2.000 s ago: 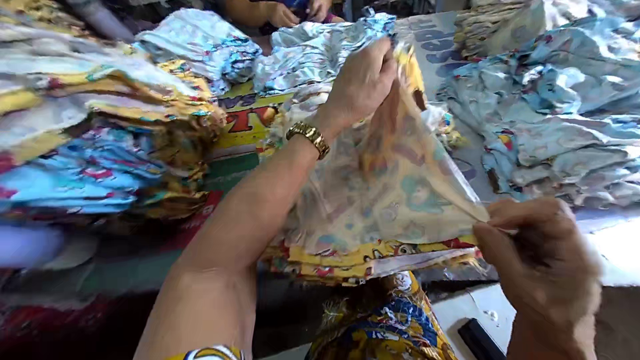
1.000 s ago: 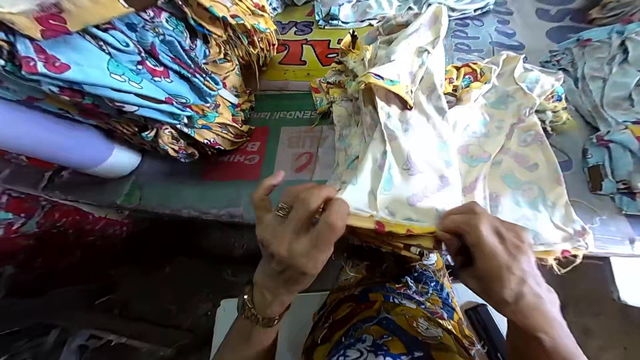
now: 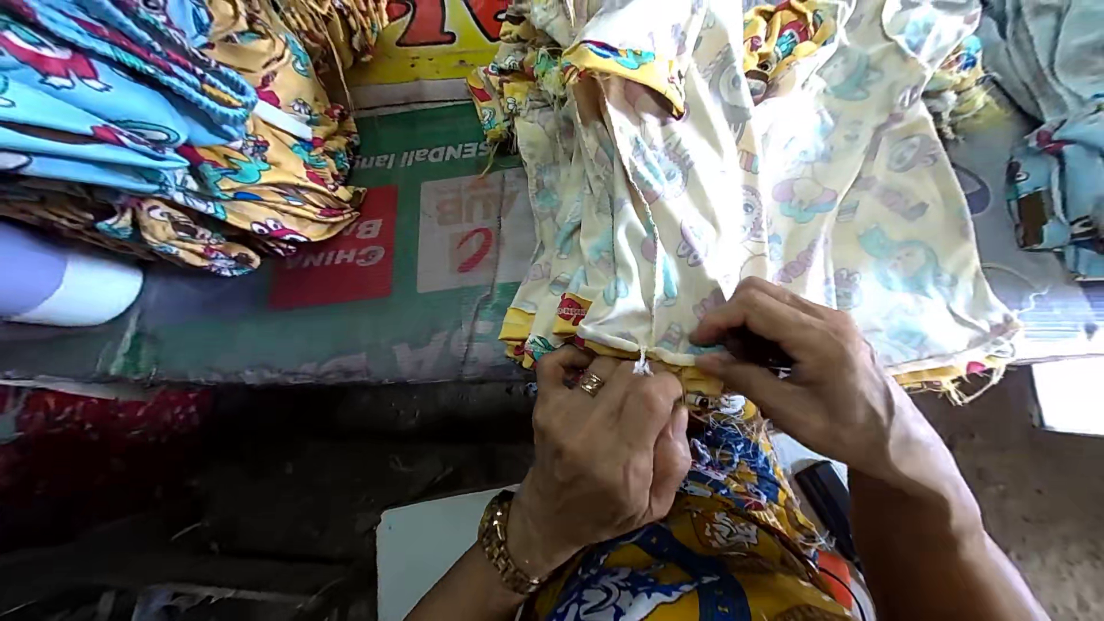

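Note:
Inside-out printed fabric garments, pale cream with a yellow patterned edge, lie layered as a printed fabric garment pile [image 3: 655,198] at the table's front edge. My left hand [image 3: 608,431], with a ring and a gold-coloured bracelet, grips the near hem at a seam where white thread ends stick out. My right hand [image 3: 802,371] is at the same hem just to the right, thumb and index finger close together at the fabric edge; its other fingers curl out of sight. Patterned yellow and blue cloth [image 3: 673,569] lies below the hands.
Stacked blue and yellow printed garments [image 3: 216,147] stand at the left, beside a purple and white roll [image 3: 69,276]. Blue fabric pieces [image 3: 1069,181] lie at the right. The table [image 3: 431,345] has a printed covering. A black object [image 3: 824,500] sits below my right forearm.
Two seconds ago my hands held a cream piece stretched up over the pile. Since one second ago, my left hand has moved right and closed on the hem.

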